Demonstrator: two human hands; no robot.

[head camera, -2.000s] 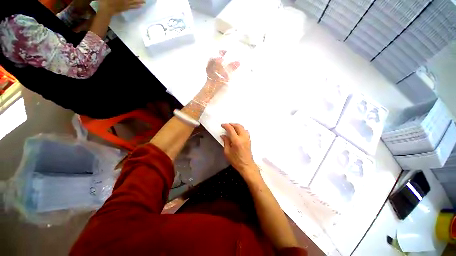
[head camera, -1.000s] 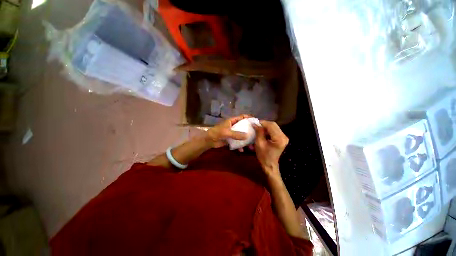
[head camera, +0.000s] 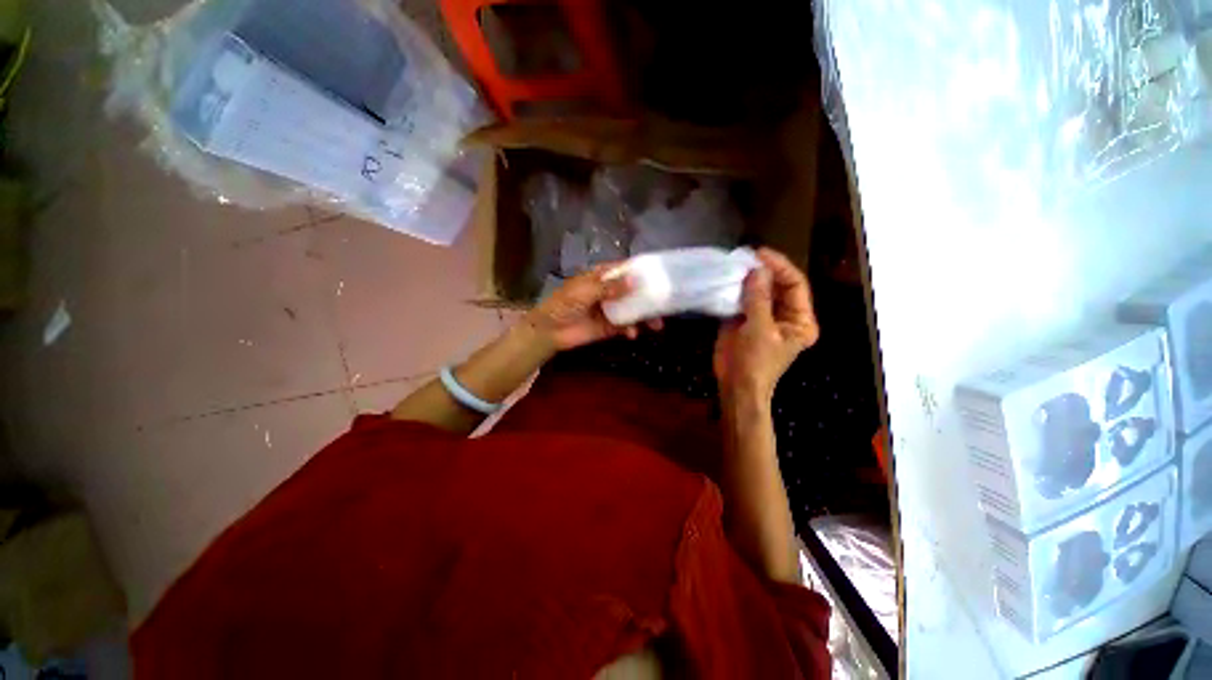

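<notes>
A charging case in a thin milky protective bag (head camera: 685, 282) is stretched between my two bare hands, above my lap. My left hand (head camera: 585, 308) grips the rounded, solid-looking end. My right hand (head camera: 771, 319) pinches the flat end of the bag between thumb and fingers. The case itself shows only as a white lump through the film. On the bench at right stand retail boxes (head camera: 1079, 432) with trays facing up, each with two small upper hollows and a wide one.
An open brown carton (head camera: 489, 239) with discarded clear wrap lies below the bench edge. A bagged bin (head camera: 306, 140) and orange stool (head camera: 538, 93) are beyond it. Crinkled clear plastic (head camera: 1130, 100) lies on the bench at upper right.
My hands have moved apart. My right hand has drawn the bag's end out to the right, so the bag is now stretched long between them.
</notes>
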